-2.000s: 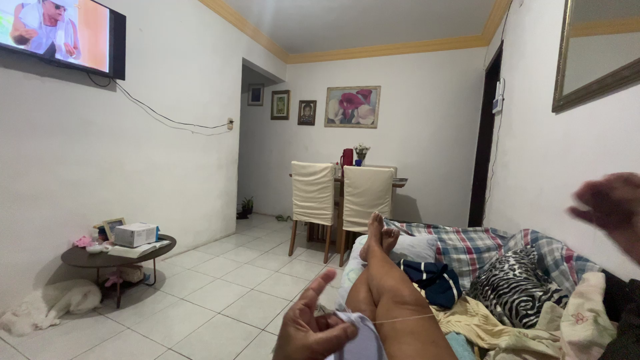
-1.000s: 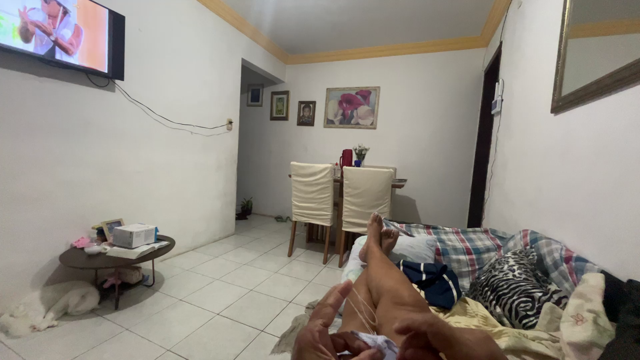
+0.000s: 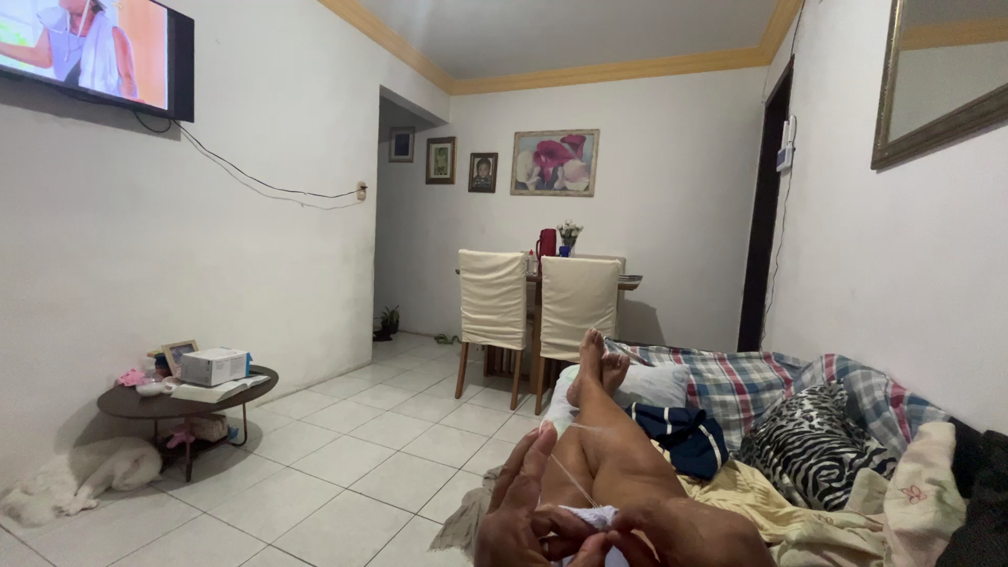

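Observation:
Near the bottom centre, my left hand (image 3: 516, 516) pinches a small piece of white fabric (image 3: 592, 517) between thumb and fingers, with its index finger raised. A pale thread (image 3: 573, 471) runs from that raised finger down to the cloth. My right hand (image 3: 657, 535) meets the left one at the fabric, its fingertips on the cloth's right edge; part of this hand is cut off by the lower frame edge. Behind both hands stretch the person's bare legs (image 3: 610, 457), crossed at the feet. Whether a needle or hook is held cannot be seen.
To the right lie a zebra-print pillow (image 3: 815, 445), a plaid cloth (image 3: 732, 386), a navy striped cloth (image 3: 683, 441) and a yellow blanket (image 3: 748, 492). A round low table (image 3: 142, 405) stands at left, a white dog (image 3: 83, 476) lying beside it. Two covered chairs (image 3: 579, 303) stand farther back.
My right hand, raised at the far right two seconds ago, has come down and left to the white fabric at my left hand.

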